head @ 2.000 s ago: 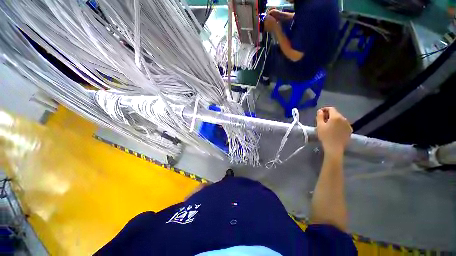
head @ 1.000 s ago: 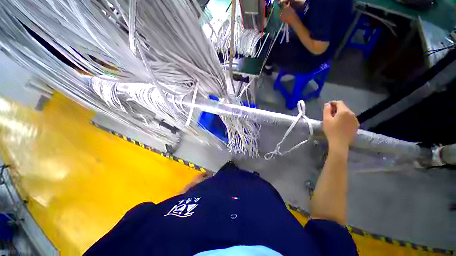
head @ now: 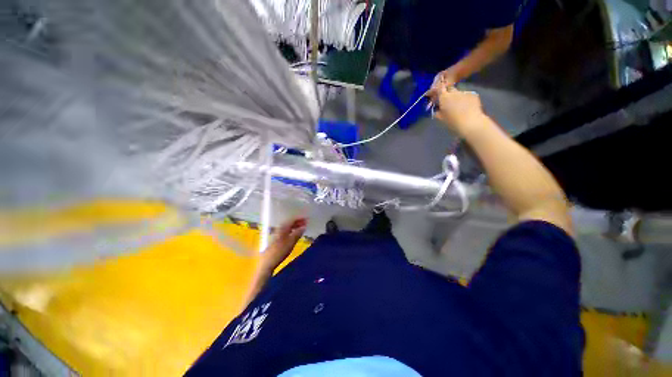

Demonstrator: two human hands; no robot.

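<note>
My right hand [head: 458, 107] reaches out beyond the rail and meets another person's hand [head: 441, 79]. A thin white wire [head: 389, 132] runs in a curve from the bundle to where the two hands meet; which fingers hold it is hidden. My left hand [head: 289, 237] is low on the near side of the rail, fingers extended, with nothing seen in it. A thick white wire bundle [head: 228, 81] hangs over the silvery rack rail [head: 383, 177] at the left and is blurred. A white tie strand [head: 451, 177] loops round the rail at the right.
The other person [head: 483, 55] is beyond the rail, near a blue stool [head: 401, 88]. A green bench [head: 350, 65] with more white wires stands at the top. A blue object [head: 339, 132] is behind the rail. Yellow floor [head: 133, 294] lies at the lower left.
My right hand has left the rail and reached forward to the other person's hand. My left hand has come into clearer view. A white wire now stretches to the meeting hands.
</note>
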